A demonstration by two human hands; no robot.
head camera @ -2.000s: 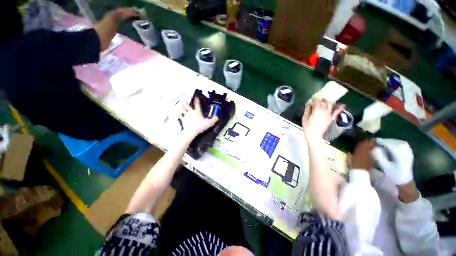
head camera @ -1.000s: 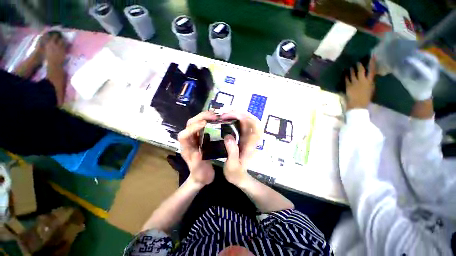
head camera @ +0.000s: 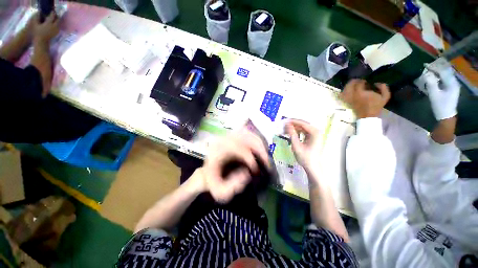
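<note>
My left hand (head camera: pixel 230 162) is blurred by motion in front of me. Its fingers are curled around a dark device (head camera: pixel 263 170), mostly hidden by the hand. My right hand (head camera: pixel 305 141) is over the bench to the right, its thumb and fingertips close together; I cannot tell whether they hold anything. The glossy black tray (head camera: pixel 175 86) with raised flaps and a blue strip (head camera: pixel 192 82) lies on the left. A blue label sheet (head camera: pixel 271 105), a small blue label (head camera: pixel 242 71) and a black frame-shaped outline (head camera: pixel 235 96) lie flat on the bench.
Several white-sleeved units, one (head camera: pixel 260 34) near the middle, stand on the green belt beyond the bench. A crumpled white sheet (head camera: pixel 86 55) lies at left. Co-workers' arms are at both sides, one with a white glove (head camera: pixel 443 89). A blue stool (head camera: pixel 91 149) is lower left.
My hands have parted. My left hand keeps the dark device low in front of me; my right hand has left it and moved right over the labels. The view has shifted slightly.
</note>
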